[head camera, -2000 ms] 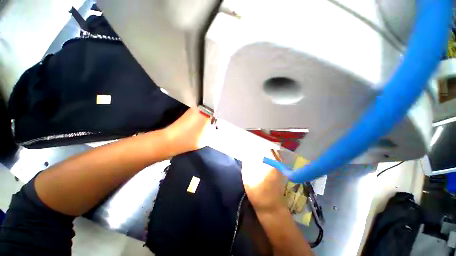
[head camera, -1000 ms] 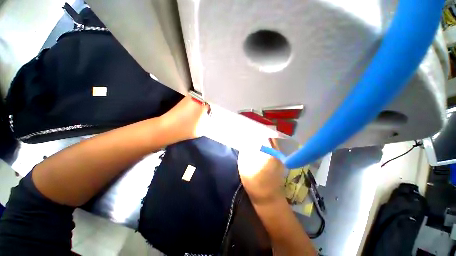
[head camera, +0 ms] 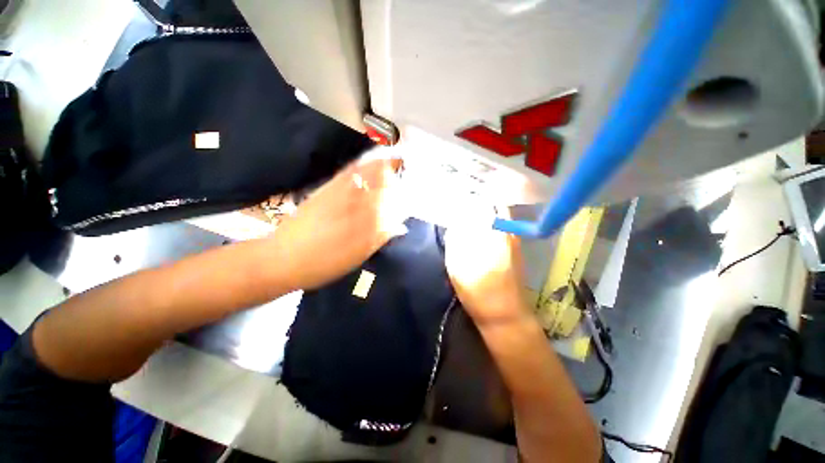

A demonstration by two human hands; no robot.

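Observation:
A rounded black bag panel (head camera: 371, 353) with a small pale label lies nearest my body, its upper end running up between my hands. The white sewing machine head (head camera: 434, 81) with a red logo is above. My left hand (head camera: 348, 212) is at the panel's upper left, below the machine head. My right hand (head camera: 479, 262) is at the panel's upper right, partly behind the blue air tube (head camera: 615, 136). Strong glare washes out the fingertips of both hands and the needle area, so what the fingers hold cannot be made out.
Another black panel (head camera: 136, 149) with a zipper lies left of the machine head. Thread scraps (head camera: 274, 210) lie beside it. A yellow-taped guide (head camera: 570, 271) and a dark tool on black cord (head camera: 592, 316) are right of my right hand. A black bag (head camera: 746, 389) is at far right.
The view has shifted, showing the red logo higher and more fully. My left hand has turned and its back shows more. The near panel's lower edge now shows fully.

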